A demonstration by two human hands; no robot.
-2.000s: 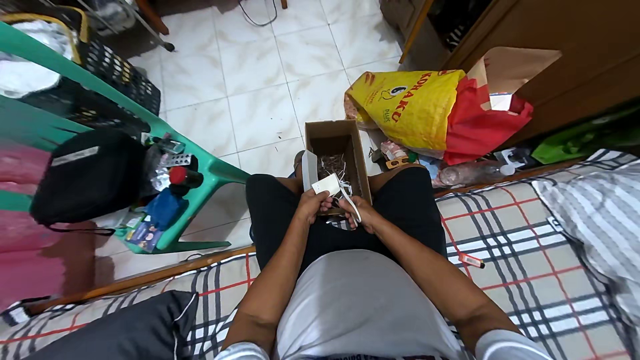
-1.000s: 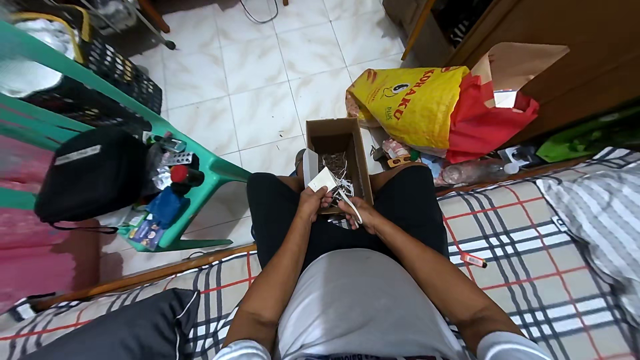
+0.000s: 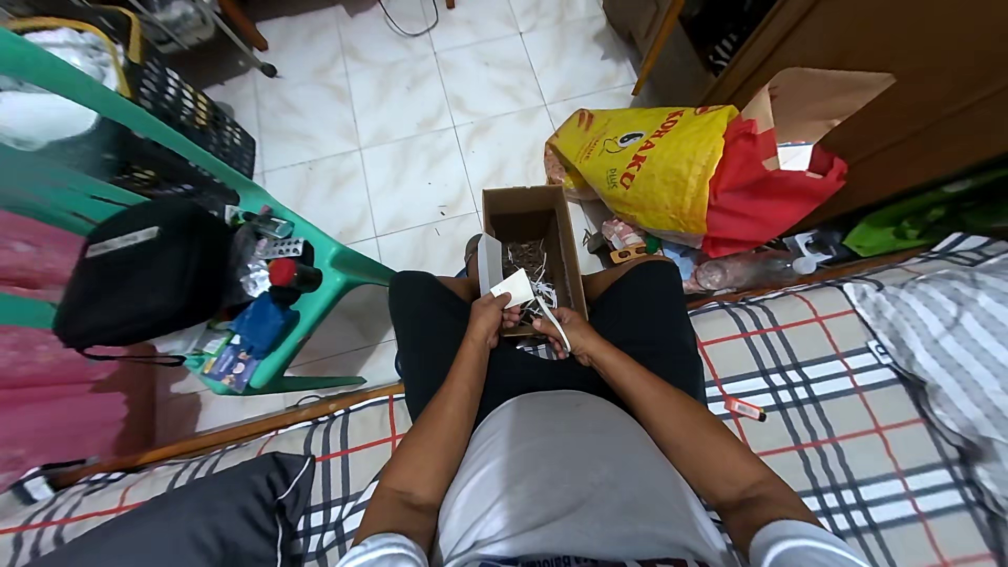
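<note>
A small white card [image 3: 514,288] is pinched in my left hand [image 3: 492,316]. Close beside it on the right, my right hand [image 3: 573,335] holds scissors with a white handle [image 3: 557,324]; their blades are hard to make out. Both hands are over the near end of an open cardboard box [image 3: 576,260] between my knees. Inside the box lie thin white paper strips [image 3: 543,293] and brown shreds [image 3: 526,256]. A white flap or sheet [image 3: 490,264] stands at the box's left side.
On the left, a green plastic chair [image 3: 339,260] bears a black case [image 3: 146,272] and small items. A yellow and red bag [image 3: 661,169] stands at the right, near a clear plastic bottle [image 3: 736,273]. A lighter [image 3: 744,409] lies on the plaid bedding [image 3: 835,378].
The white card in my left hand has tilted a little. Otherwise both hands remain over the box in much the same place.
</note>
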